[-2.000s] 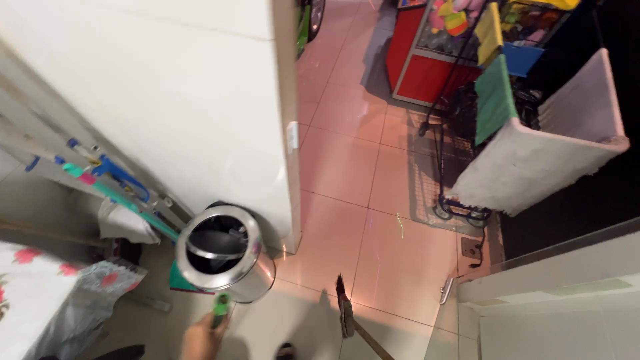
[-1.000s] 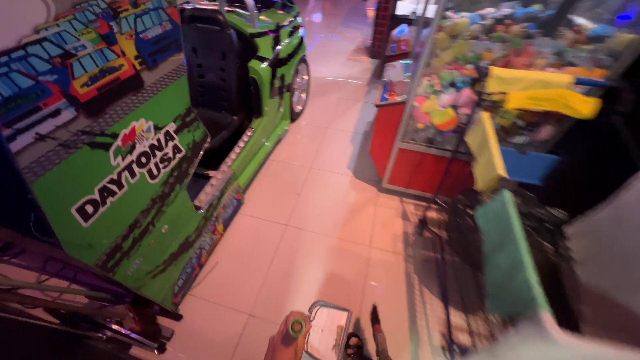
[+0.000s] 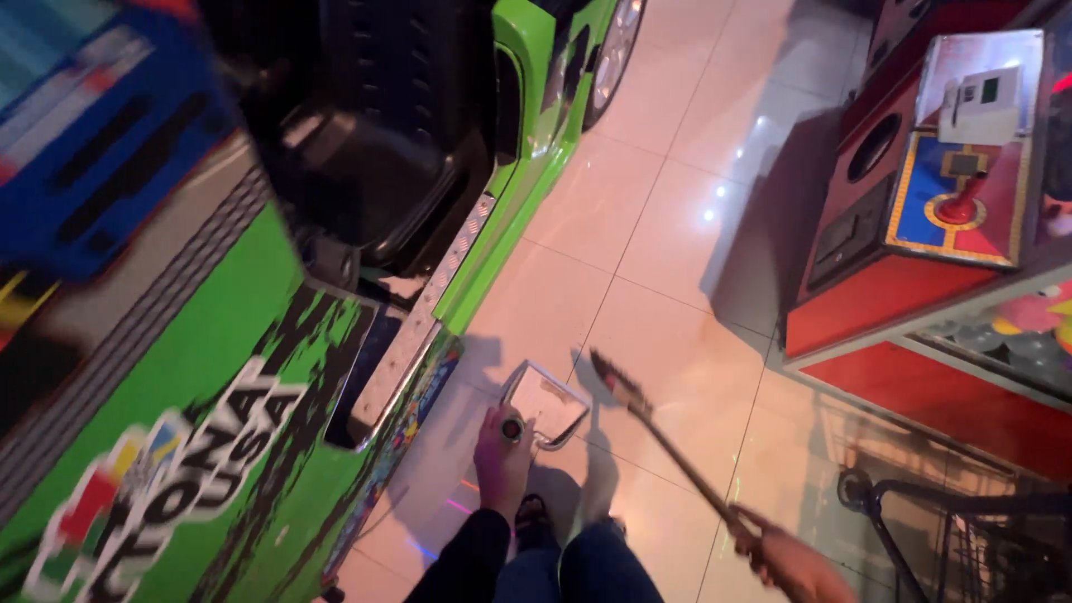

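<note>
My left hand (image 3: 501, 456), in front of my legs, is closed around the top of an upright handle. Just beyond it, a long-handled dustpan (image 3: 548, 404) with a pale inside and a metal-looking rim is near the tiled floor. At the lower right my right hand (image 3: 783, 557) grips the handle of a broom (image 3: 670, 440), which slants up and left. Its dark bristle head is to the right of the dustpan, apart from it. Whether the bristles touch the floor cannot be told.
A green car-shaped arcade racing machine (image 3: 251, 435) fills the left side. On the right stands a red claw machine (image 3: 837, 322) with a joystick panel. A dark wheeled cart (image 3: 963, 502) is at the lower right. Pink-lit floor tiles (image 3: 653, 310) run between the machines.
The view has moved from the wall and metal bin to the aisle between arcade machines. The dustpan by my left hand and the broom now show more fully, and my right hand has come into view.
</note>
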